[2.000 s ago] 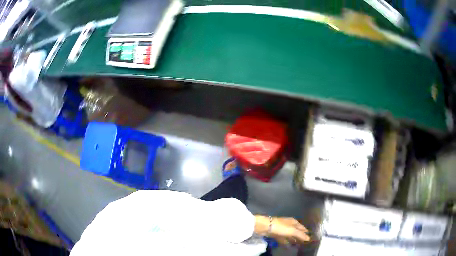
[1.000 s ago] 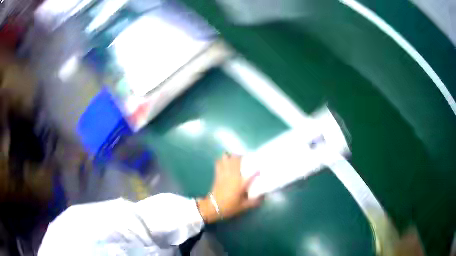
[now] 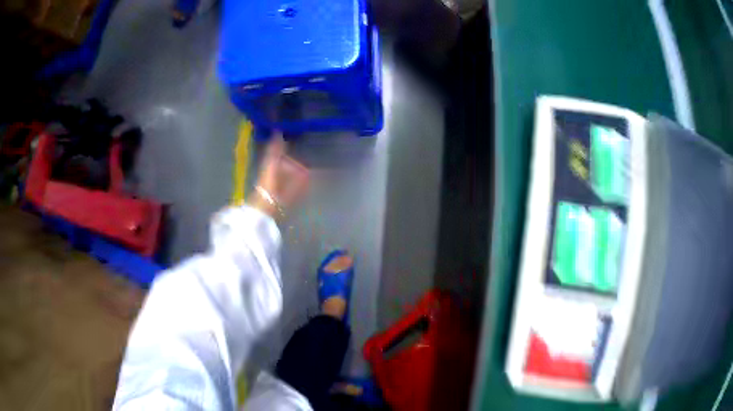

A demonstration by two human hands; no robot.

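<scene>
My left hand (image 3: 283, 178), blurred, with a thin bracelet at the wrist, reaches out from a white sleeve at a near corner of the blue plastic stool (image 3: 293, 40). I cannot tell whether it touches the stool or how the fingers are held. No box shows in it. My right hand is not in view. The counting scale (image 3: 575, 249) stands on the green bench (image 3: 514, 48) at the right, with green displays, a red-and-white keypad and a grey pan (image 3: 691, 265).
A red stool (image 3: 410, 353) stands low beside the bench. My foot in a blue sandal (image 3: 335, 281) is on the grey floor (image 3: 410, 177). At the left are a red pallet truck part (image 3: 104, 215), a blue pallet edge (image 3: 100, 253) and brown cardboard (image 3: 56, 321).
The view has turned to the floor and stool. My left hand has left the white box on the bench and is now by the blue stool. That box is out of view.
</scene>
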